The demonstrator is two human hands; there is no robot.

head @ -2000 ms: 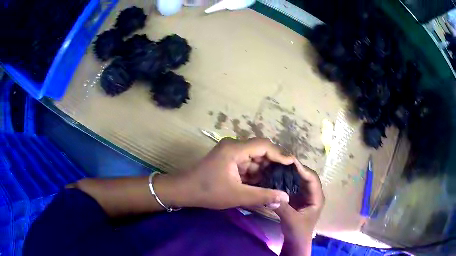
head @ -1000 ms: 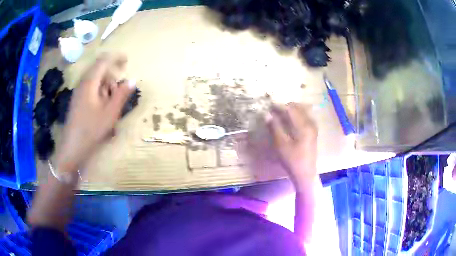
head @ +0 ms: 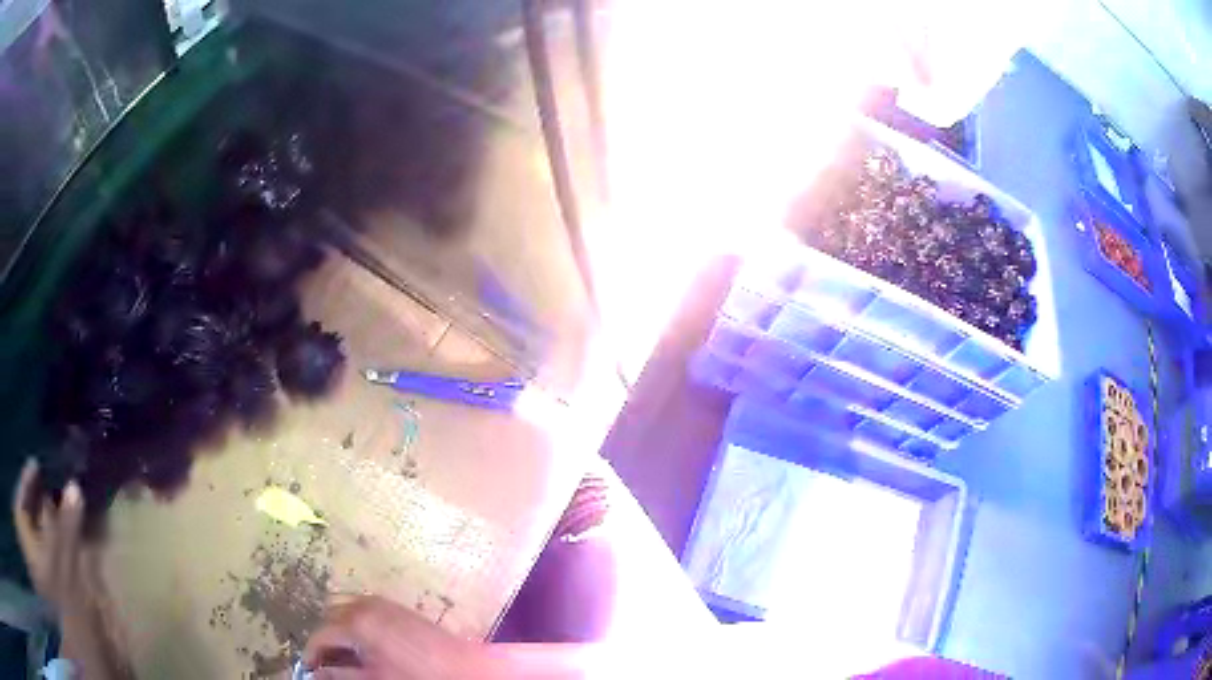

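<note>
The heap of black spiky parts (head: 173,345) lies at the left of the view. My left hand (head: 67,558) is at the near edge of this heap, fingers raised against the dark parts; whether it grips one is unclear. My right hand (head: 392,640) is at the bottom edge, low over the brown stained patch (head: 286,598) on the cardboard. Something small and pale shows by its fingertips, partly cut off. A yellow scrap (head: 289,506) lies beyond the stains.
A slim blue knife or pen (head: 445,388) lies on the cardboard right of the heap. Strong glare covers the middle. To the right are a ribbed crate of dark parts (head: 930,246), an empty-looking tray (head: 944,531) and a blue tray of round tan pieces (head: 1123,458).
The view has swung to the right. My left hand has gone from the group of black balls to the heap. The balls, bottles and glue dish are out of view.
</note>
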